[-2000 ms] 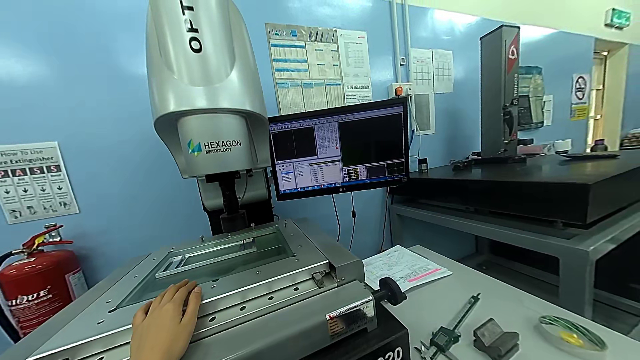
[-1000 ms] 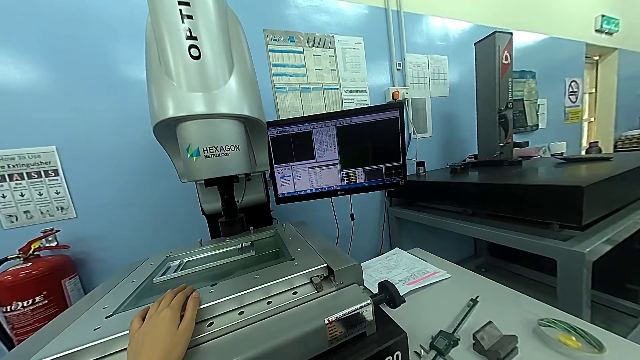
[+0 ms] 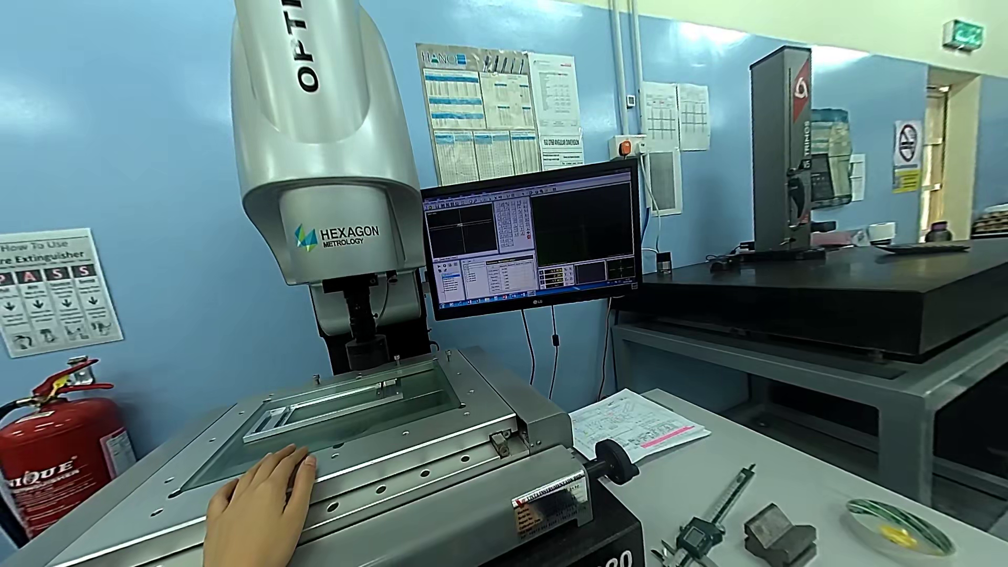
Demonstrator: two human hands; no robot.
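My left hand rests palm down on the front edge of the metal stage of a Hexagon optical measuring machine, fingers lightly spread, holding nothing. Just beyond the fingertips, a flat rectangular metal frame lies on the stage's glass plate. Over the stage's back edge hangs the machine's lens, under its grey head. A black knob sticks out from the stage's right side. My right hand is out of view.
A monitor stands behind the stage. On the white table lie papers, a digital caliper, a grey metal V-block and a clear dish. A fire extinguisher is at left, a black surface plate at right.
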